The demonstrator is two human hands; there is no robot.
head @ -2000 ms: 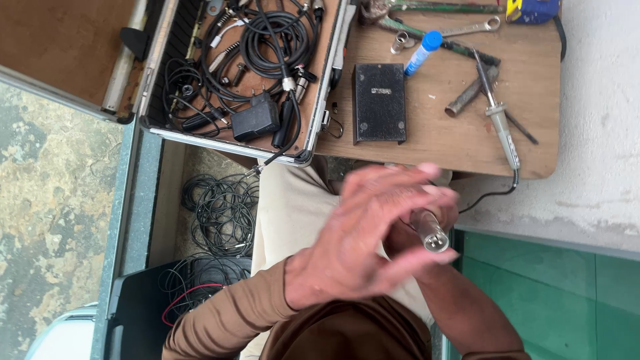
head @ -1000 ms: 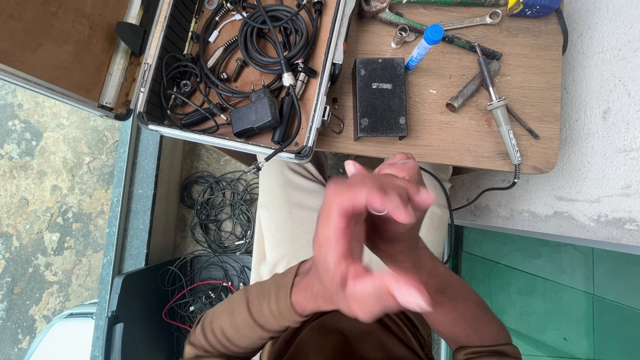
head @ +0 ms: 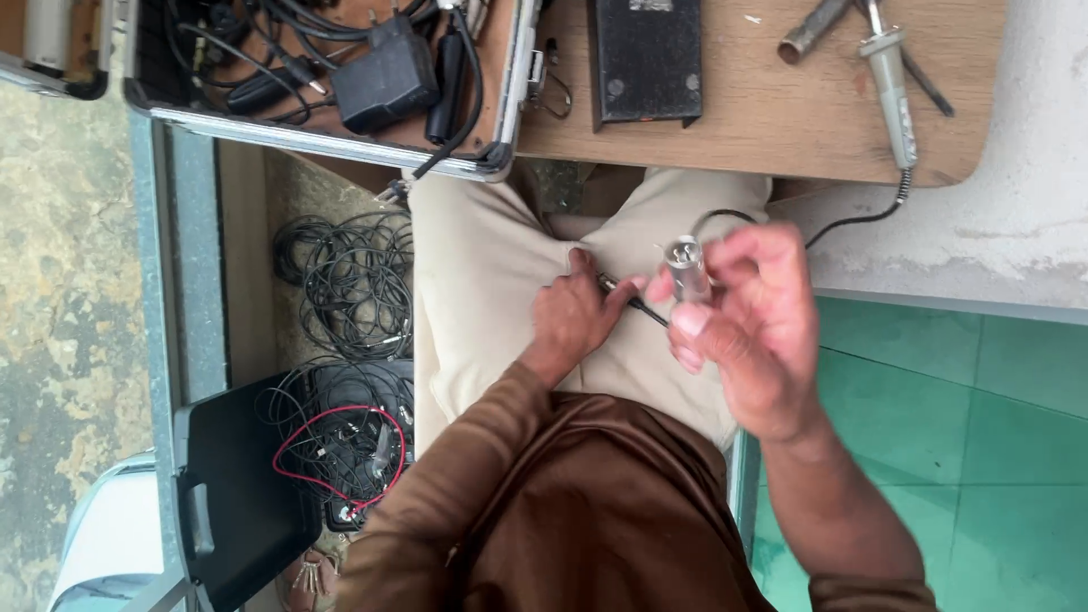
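My right hand (head: 748, 314) holds up a metal cable connector with pins (head: 687, 259), an XLR-type plug, its pin end turned toward the camera. My left hand (head: 574, 310) rests over my lap on the trousers, with its thumb and index finger spread beside a black cable (head: 650, 312) that has a metal end. Whether the left fingers grip that cable end cannot be told. A soldering iron (head: 891, 98) lies on the wooden board, away from both hands. The black box (head: 648, 68) stands on the same board.
An open aluminium-edged case (head: 331, 144) holds cables and a black power adapter (head: 384, 78). A metal tube (head: 812, 32) lies near the soldering iron. Tangled black cables (head: 348, 280) lie at the left, above an open black plastic case (head: 246, 493) with a red wire (head: 340, 410).
My hands, close together in the earlier frames, are now apart. The left is down on my lap; the right holds the connector to the right of it. The view has shifted lower.
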